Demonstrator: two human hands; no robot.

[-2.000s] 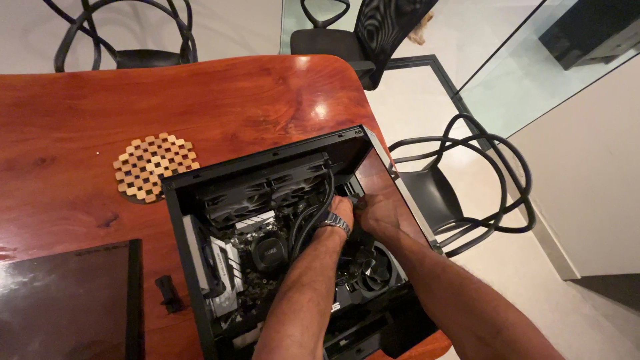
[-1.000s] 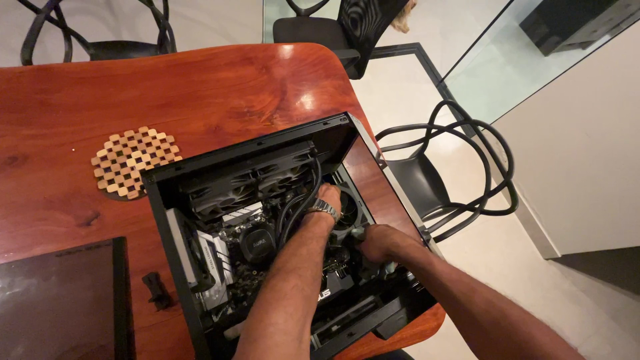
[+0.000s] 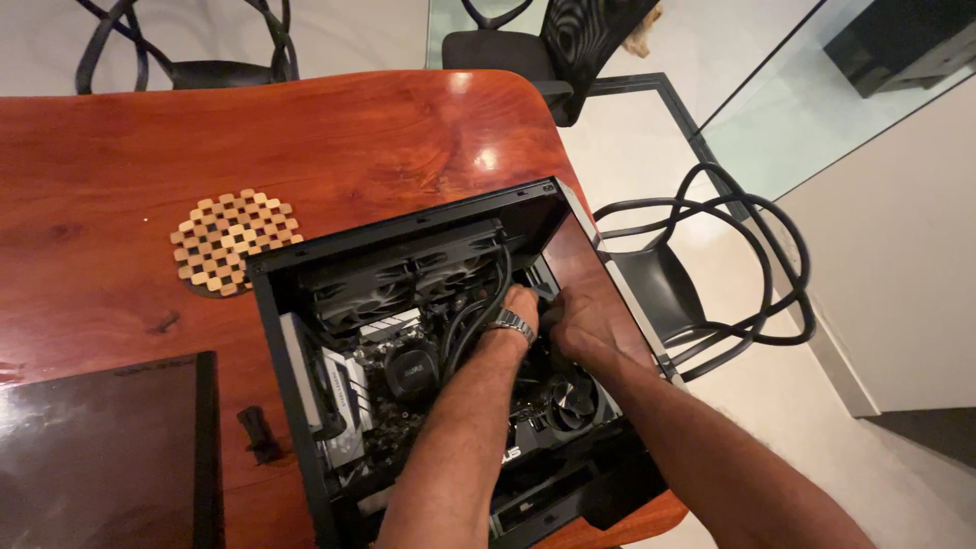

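An open black computer case (image 3: pixel 408 226) lies on its side on the wooden table. Inside it are a radiator with fans (image 3: pixel 408 278), a round CPU cooler block (image 3: pixel 412 370) with black tubes (image 3: pixel 457 335), a motherboard (image 3: pixel 381 412) and a fan (image 3: pixel 572 402) at the lower right. My left hand (image 3: pixel 523 303), with a metal watch at the wrist, reaches in beyond the tubes; its fingertips are hidden. Close beside it, my right hand (image 3: pixel 573 324) is bent inward near the glass-like side of the case. What either hand holds, if anything, cannot be made out.
A dark panel (image 3: pixel 107 457) lies at the table's left, with a small black part (image 3: pixel 259 435) between it and the case. A checkered wooden trivet (image 3: pixel 236 240) touches the view of the case's upper left corner. Black chairs (image 3: pixel 659 293) stand around the table (image 3: pixel 343 137).
My right hand has moved up inside the case, from near the lower right fan to beside my left hand. My left hand stays in about the same area.
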